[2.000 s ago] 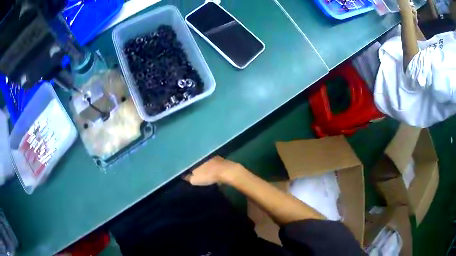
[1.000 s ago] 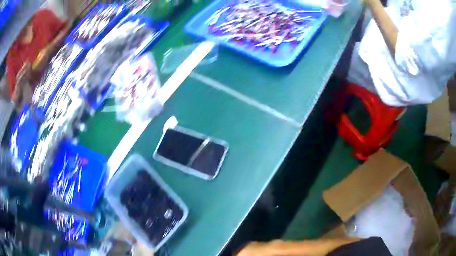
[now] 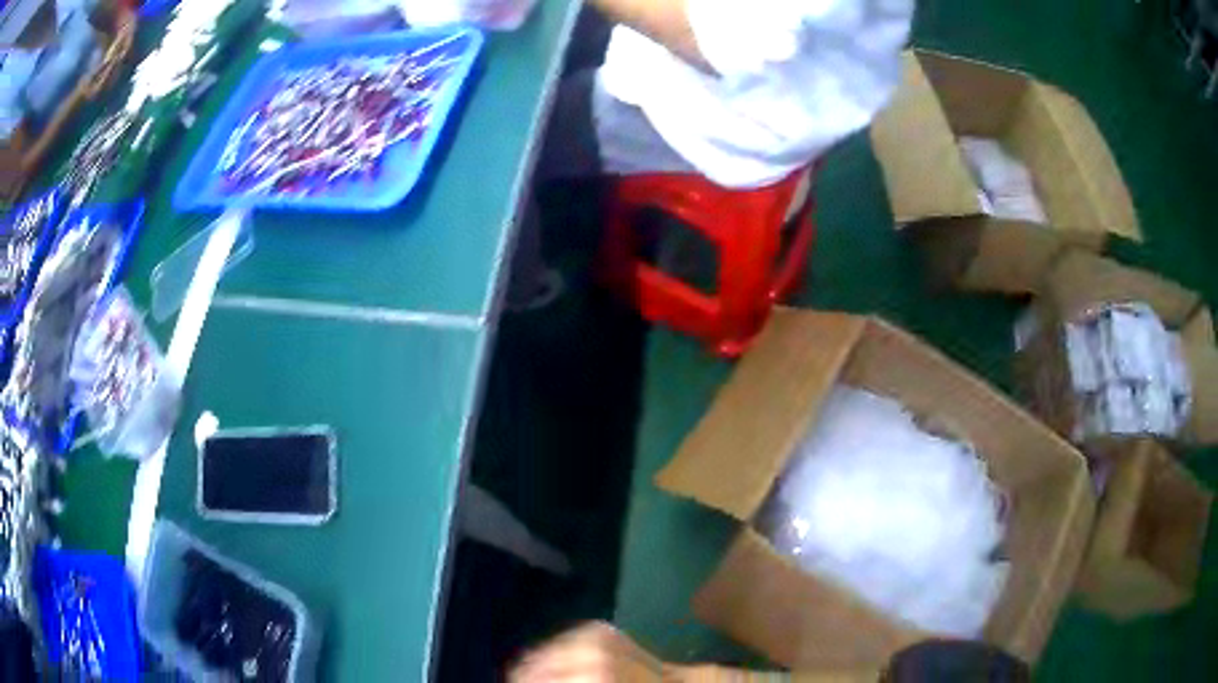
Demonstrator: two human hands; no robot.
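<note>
My right hand (image 3: 584, 656) is at the bottom edge, blurred and partly cut off, beside the bench edge; its fingers are not clear enough to tell whether it holds anything. My left hand is not in view. A clear tub of small black ring-like parts (image 3: 234, 620) is at the lower left, partly cut off. A dark smartphone (image 3: 267, 474) lies behind it on the green bench (image 3: 361, 380). An open cardboard carton (image 3: 1055, 520) holding white bagged material (image 3: 888, 514) stands on the floor at the right.
A blue tray of red-and-white sticks (image 3: 334, 127) is on the bench's far part. More sticks and a bag (image 3: 120, 374) lie at left. A person in white (image 3: 761, 87) sits on a red stool (image 3: 715, 260). More open cartons (image 3: 1015, 174) stand on the floor at right.
The view has swung right, towards the floor and cartons. The press has left the picture, and the tub and phone now show further left. My right hand stays low in the picture.
</note>
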